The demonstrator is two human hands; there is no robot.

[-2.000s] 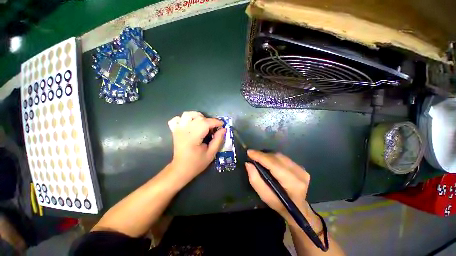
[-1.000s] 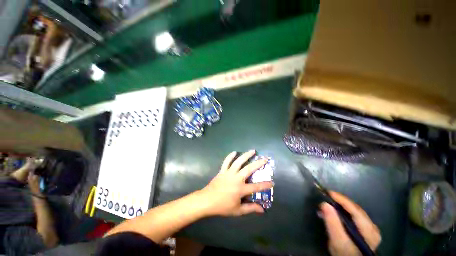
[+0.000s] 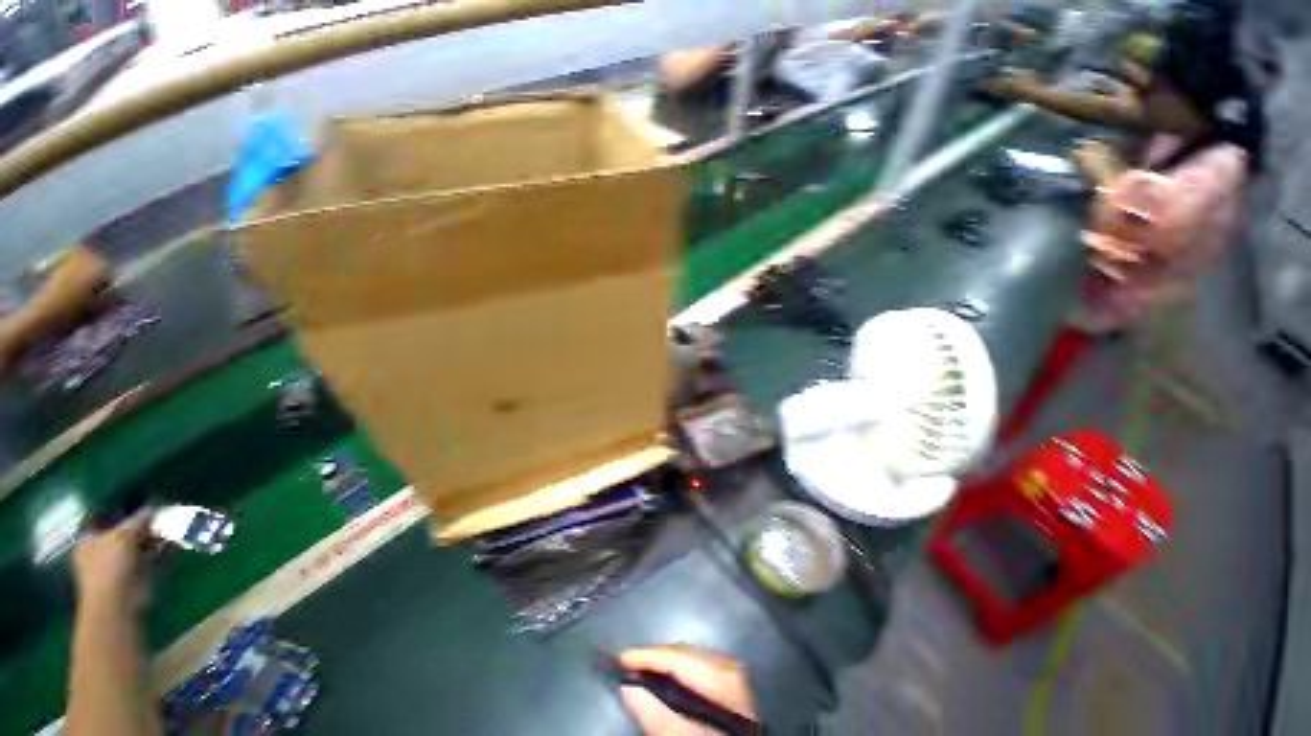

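Note:
My left hand [image 3: 115, 561] reaches out over the green conveyor belt at the far left. It holds a blue circuit board with a white area [image 3: 194, 528] by one end. My right hand [image 3: 697, 679] is at the bottom edge, partly cut off, and is closed around the black soldering iron [image 3: 676, 696]. The iron points left over the dark green mat; its thin tip is blurred. A loose heap of blue circuit boards [image 3: 252, 676] lies on the mat below my left hand.
A tall cardboard box [image 3: 503, 331] stands over the dark fan housing. A tip cleaner pot [image 3: 794, 549] and a white fan [image 3: 906, 417] are to its right. A red stool [image 3: 1064, 518] stands beside the bench. Other boards lie on the conveyor [image 3: 417, 453]. People sit farther along.
The view has swung to the right. My left hand has lifted the board from the mat and moved it out over the conveyor. My right hand still holds the iron. The white tray has left the view.

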